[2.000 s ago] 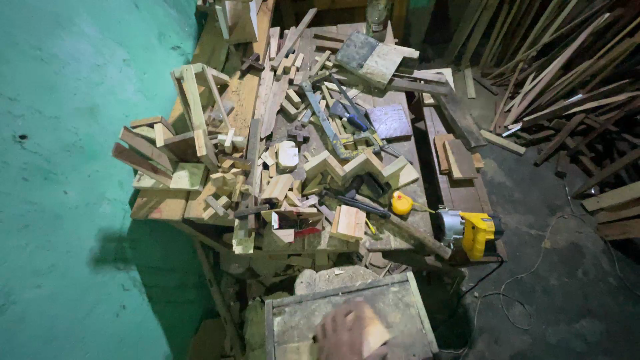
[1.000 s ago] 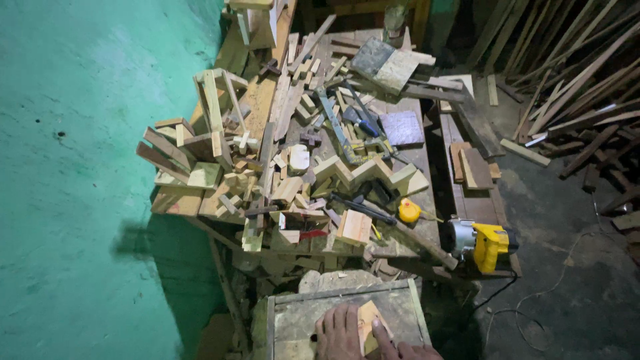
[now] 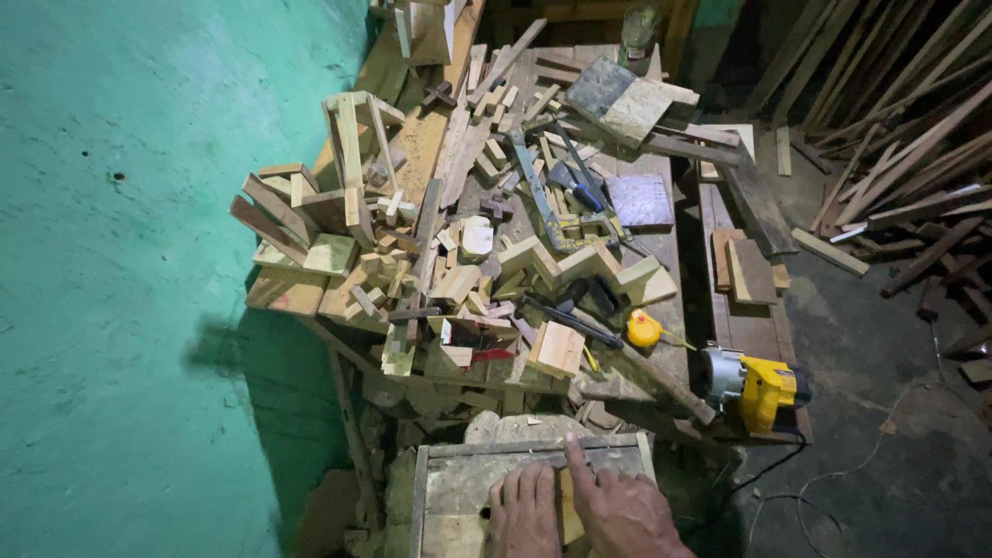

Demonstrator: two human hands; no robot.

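At the bottom of the head view a wooden board with raised edge strips (image 3: 457,484) lies below the workbench. A light wood block (image 3: 570,508) rests on it between my two hands. My left hand (image 3: 525,511) lies palm down at the block's left side, fingers together. My right hand (image 3: 620,504) is on its right side, index finger stretched forward to the board's far strip, the other fingers bent. Both hands partly cover the block, so its full shape and the exact finger contact are hidden.
The workbench holds wood offcuts, a zigzag wooden piece (image 3: 581,263), a hacksaw (image 3: 539,194), a yellow tape measure (image 3: 643,328) and a light block (image 3: 556,350). A yellow power tool (image 3: 763,391) with a cord sits at its right corner. A green wall (image 3: 132,271) stands left; timber strips (image 3: 922,155) lean right.
Two seconds ago one hand was plainly visible over the block. Now both hands are at it, and the right hand's index finger reaches farther forward than a second ago.
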